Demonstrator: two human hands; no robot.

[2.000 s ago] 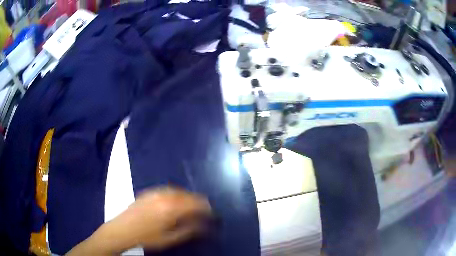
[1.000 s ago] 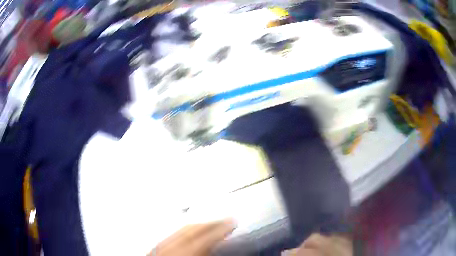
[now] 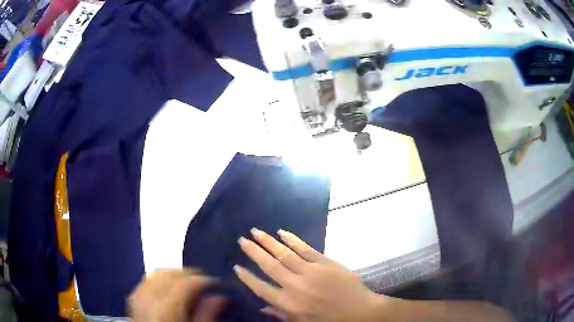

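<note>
A navy cut piece (image 3: 264, 195) lies flat on the white table, its top edge at the lit needle area of the sewing machine (image 3: 403, 63). My right hand (image 3: 296, 270) rests on it, fingers spread and palm down. My left hand (image 3: 173, 295) is blurred at the bottom edge, by the piece's lower left; its fingers look curled at dark cloth, but its hold is unclear. A navy strip (image 3: 466, 182) hangs under the machine arm, right of the needle, over the table's front edge.
Heaped navy garment cloth (image 3: 107, 144) covers the left side of the table. An orange-yellow shiny strip (image 3: 63, 214) lies between its parts. A ruler (image 3: 403, 270) runs along the front edge. Small snips (image 3: 523, 148) lie at the machine's right base. White labelled items (image 3: 72, 31) stand upper left.
The long navy panel by the needle is gone from there, and a separate navy piece now lies under my right hand. Both hands have moved onto or beside it. The camera view has shifted.
</note>
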